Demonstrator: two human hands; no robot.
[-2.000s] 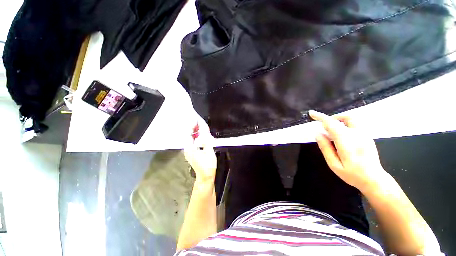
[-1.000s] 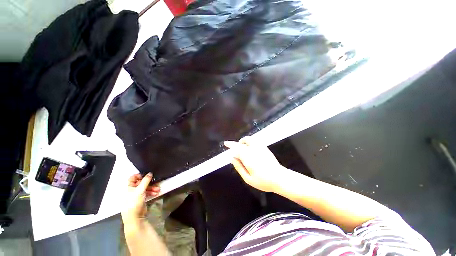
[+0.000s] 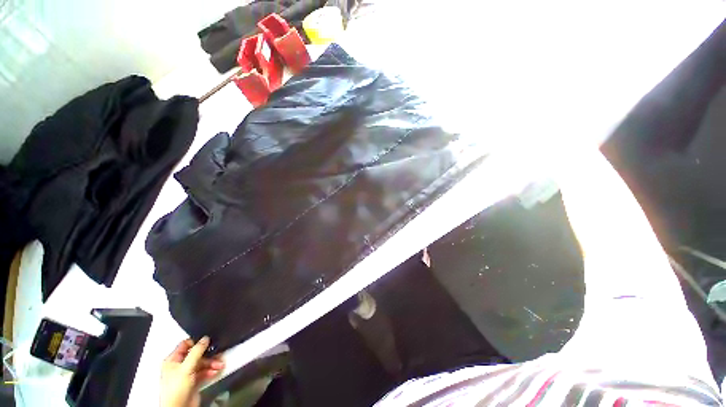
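The black garment (image 3: 279,215) lies spread on the white table, its long hem running from lower left to upper right. Small bright metal dots sit along the hem, and a pale dashed stitch line crosses the cloth. My left hand (image 3: 187,369) pinches the garment's near left corner between thumb and fingers. My right arm reaches up at the right towards the garment's far end; glare washes out the hand, so its hold cannot be told.
The smartphone (image 3: 62,343) leans at the black holder (image 3: 110,358) on the left. Other black garments (image 3: 95,179) hang over the far left. Red holders (image 3: 272,58) and a yellow roll (image 3: 322,25) stand beyond the garment. A khaki sack (image 3: 255,381) shows below the table edge.
The view has shifted, bringing the red holders and yellow roll fully in. My right hand has left the middle of the hem and moved towards the far end. My left hand stays at the near corner.
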